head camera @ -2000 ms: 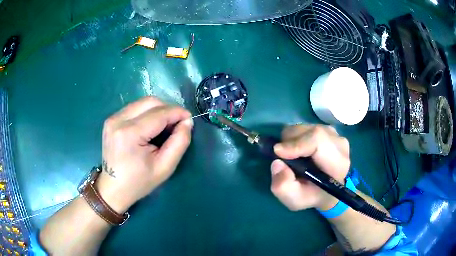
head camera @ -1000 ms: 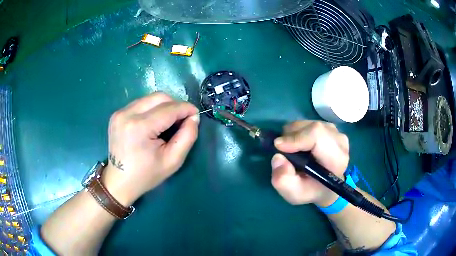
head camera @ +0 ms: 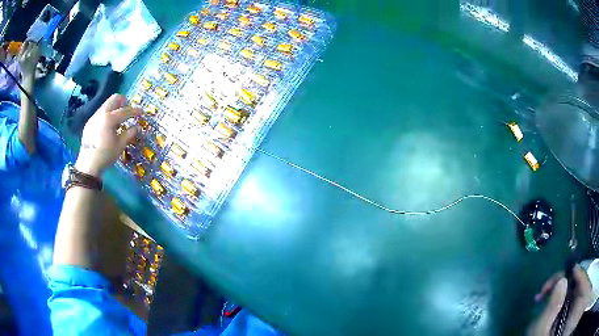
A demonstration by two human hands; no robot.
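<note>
My left hand (head camera: 108, 134) is at the left edge of the clear battery tray (head camera: 226, 190), fingertips over its cells; whether it grips one cannot be told. The tray holds rows of orange batteries. My right hand (head camera: 559, 298), partly cut off at the lower right, holds the black soldering iron (head camera: 570, 262), its tip pointing up the picture beside the device. The round black device (head camera: 541, 220) with its green circuit board (head camera: 531, 239) lies on the green mat. Solder wire (head camera: 394, 211) lies loose in a curve from the tray to the device.
Two loose batteries (head camera: 516, 132) lie beyond the device. The clear hood (head camera: 573, 134) is at the right. A white tub (head camera: 593, 282) is cut off at the right edge. Another person's arm (head camera: 27, 111) and a plastic bag (head camera: 121, 33) are upper left. More batteries (head camera: 143, 262) show below the bench edge.
The view has swung left. My left hand has let go of the solder wire and moved to the battery tray. The iron has come away from the circuit board, still in my right hand.
</note>
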